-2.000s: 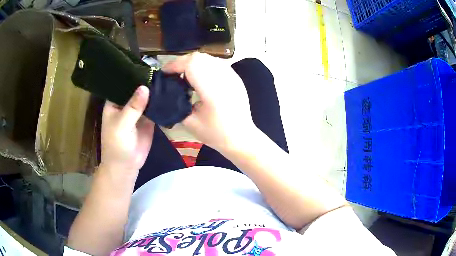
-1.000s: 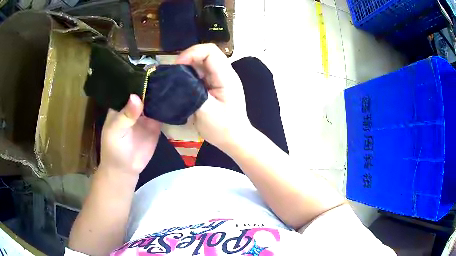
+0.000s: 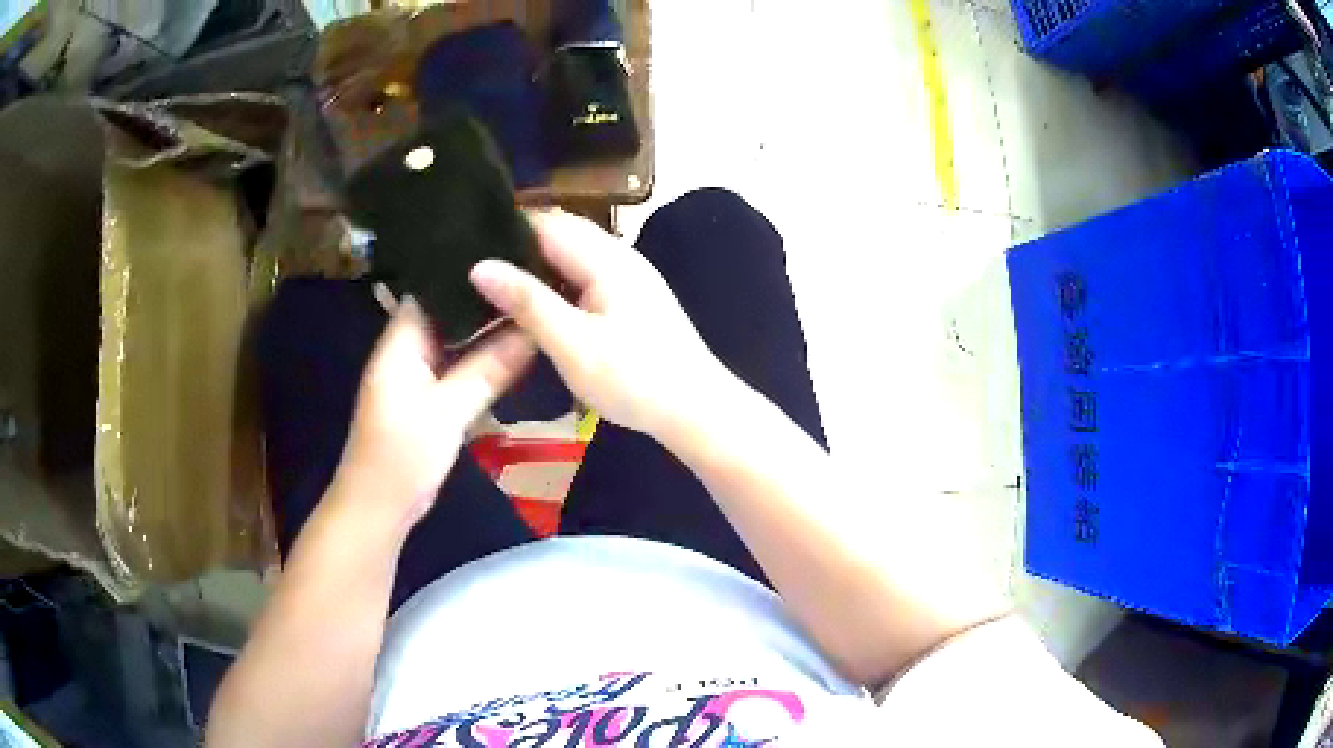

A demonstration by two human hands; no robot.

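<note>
A dark green pouch with a small pale gold dot on its face is held over the lap, in front of the stool's near edge. My right hand grips its near right side, thumb on the face. My left hand holds its near end from below, with fingertips at the edge. A dark navy part hangs below the hands, partly hidden by them. The fingers are slightly blurred.
The brown stool holds a flat navy piece and a dark pouch with gold lettering. An open carton stands left, a blue crate right. Something red is between the legs.
The navy part that was bunched in my right hand now hangs below. The green pouch has moved right and turned, its dotted face showing fully. My right hand has shifted onto the green body.
</note>
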